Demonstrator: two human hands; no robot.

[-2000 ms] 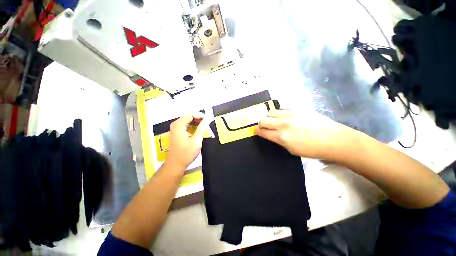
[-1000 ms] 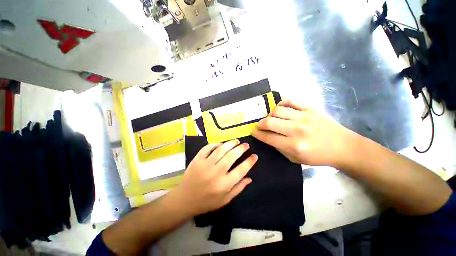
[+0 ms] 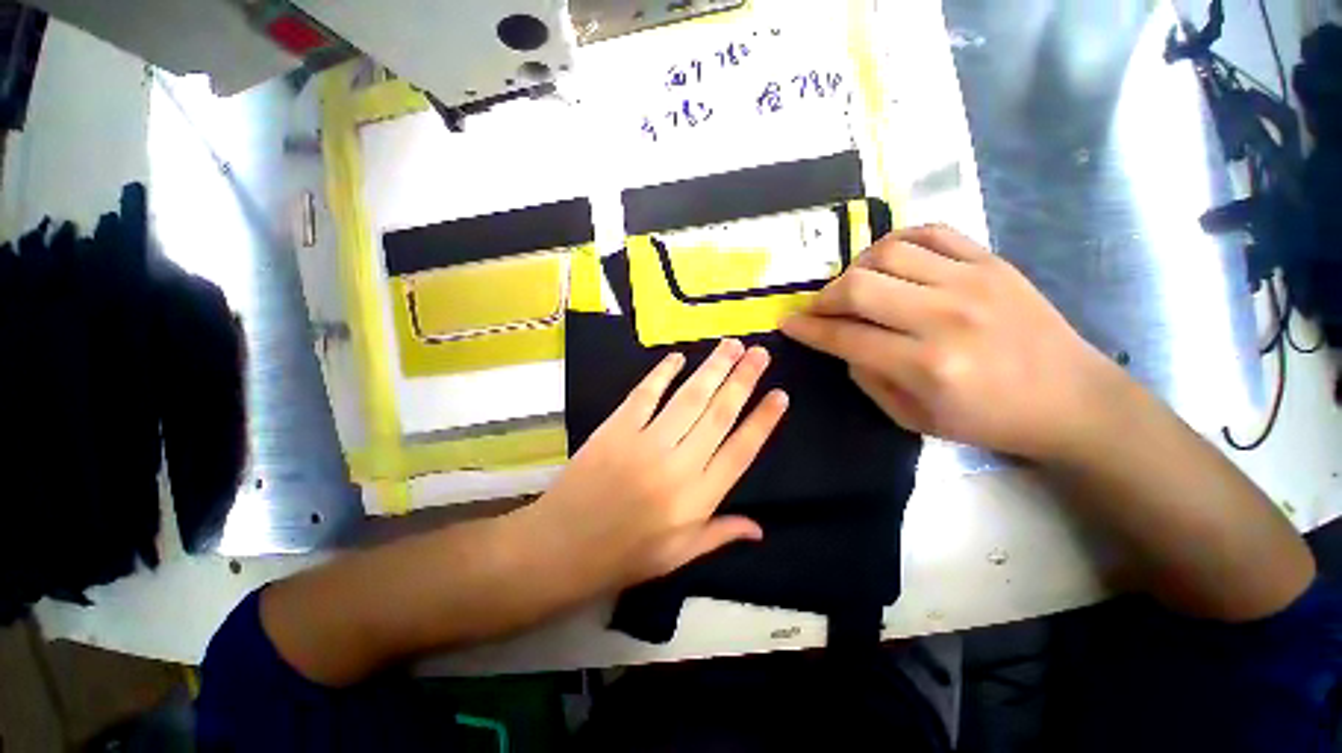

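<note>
The black fabric panel (image 3: 824,486) lies over the lower right part of the white sewing template (image 3: 486,162); its short tabs hang toward the table's front edge. My left hand (image 3: 662,464) lies flat on the panel, fingers spread. My right hand (image 3: 927,331) has thumb and fingers together at the lower right edge of the right yellow-bordered flap (image 3: 707,319); whether it pinches the flap or the panel is hidden. A narrow black U-shaped strip (image 3: 736,297) lies along the slot of this flap. The left yellow flap (image 3: 478,353) has a slot with no black strip showing.
The white machine head (image 3: 427,44) is above the template. A black panel stack (image 3: 111,412) lies at the left. Black cords (image 3: 1251,221) and a dark pile lie at the far right. Shiny metal plates (image 3: 1045,162) flank the template. Handwriting marks the template's top.
My left hand has moved from beside the right flap down onto the panel and opened flat. My right hand stays near the flap's right corner. The view has shifted, showing less of the machine head.
</note>
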